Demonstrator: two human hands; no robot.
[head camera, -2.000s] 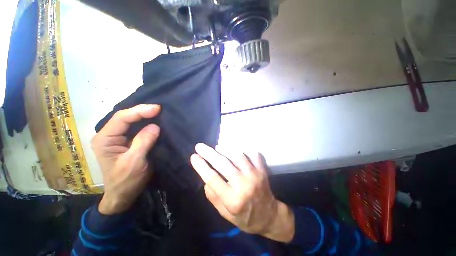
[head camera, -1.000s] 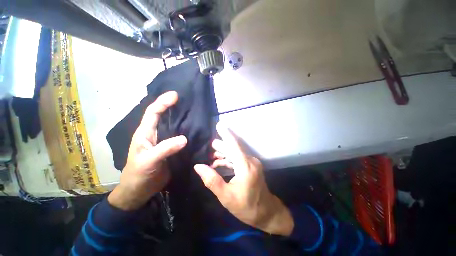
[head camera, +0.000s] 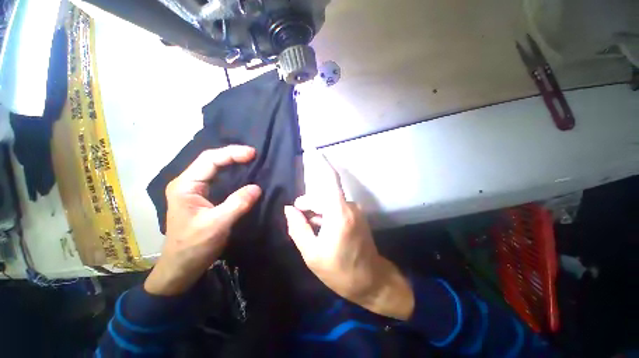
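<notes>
The black garment piece (head camera: 259, 133) lies on the white table, its top end under the sewing machine head (head camera: 245, 28), beside the ridged grey knob (head camera: 298, 64). Its lower part hangs over the table's front edge. My left hand (head camera: 210, 210) rests on the cloth's left part, thumb and fingers apart over a fold. My right hand (head camera: 336, 231) is at the cloth's right edge, index finger stretched toward the machine, thumb and other fingers curled at the cloth. Whether they pinch it is unclear. The needle is hidden behind the machine head and knob.
Dark red-handled thread snips (head camera: 550, 87) lie at the right on the machine bed. A red slatted basket (head camera: 527, 266) stands below the table at the right. Brown cardboard with yellow printed tape (head camera: 105, 189) and a loose black piece (head camera: 36, 147) are at the left.
Over the two seconds the cloth's right edge has turned straighter below the knob. My right hand has moved up along that edge, its index finger now extended. My left hand has shifted on the cloth.
</notes>
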